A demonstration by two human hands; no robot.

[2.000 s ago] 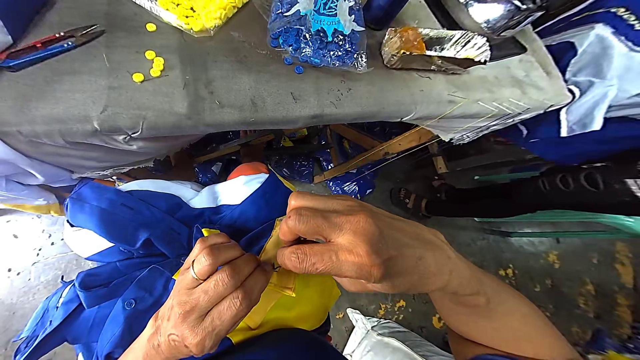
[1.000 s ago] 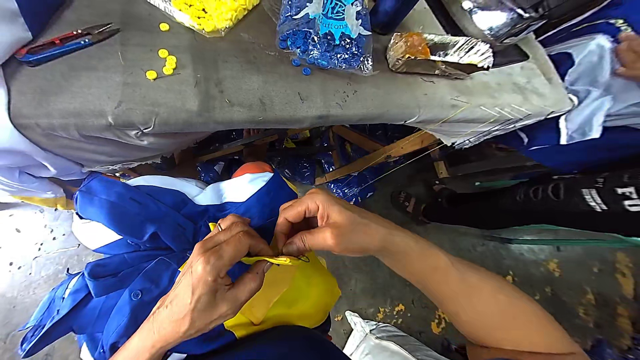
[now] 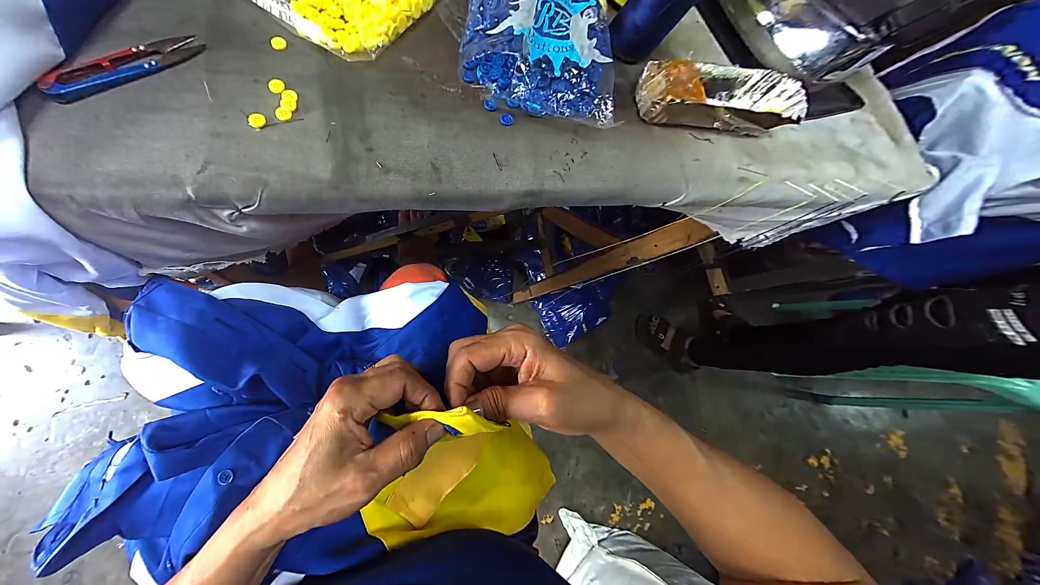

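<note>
A blue, yellow and white garment [image 3: 244, 349] lies bunched over my lap. My left hand [image 3: 366, 439] pinches the folded edge of its yellow fabric [image 3: 496, 487] between thumb and fingers. Close beside it, my right hand [image 3: 528, 382] has thumb and fingertips together at the same edge; a small shiny thing shows at the fingertips, too small to name. A blue button [image 3: 225, 477] is on the garment's blue part.
On the cloth-covered table [image 3: 366, 154] are thread snips [image 3: 122, 69], loose yellow buttons [image 3: 276, 85], a bag of yellow buttons [image 3: 349, 24], a bag of blue buttons [image 3: 536, 65] and a foil-lined box [image 3: 719, 96]. Another person's leg [image 3: 853, 329] is at right.
Two seconds ago my hands held the yellow fabric lower and its edge was tilted; now the edge lies folded across between my fingertips. Another person's hand at the upper right, seen one second ago, is gone.
</note>
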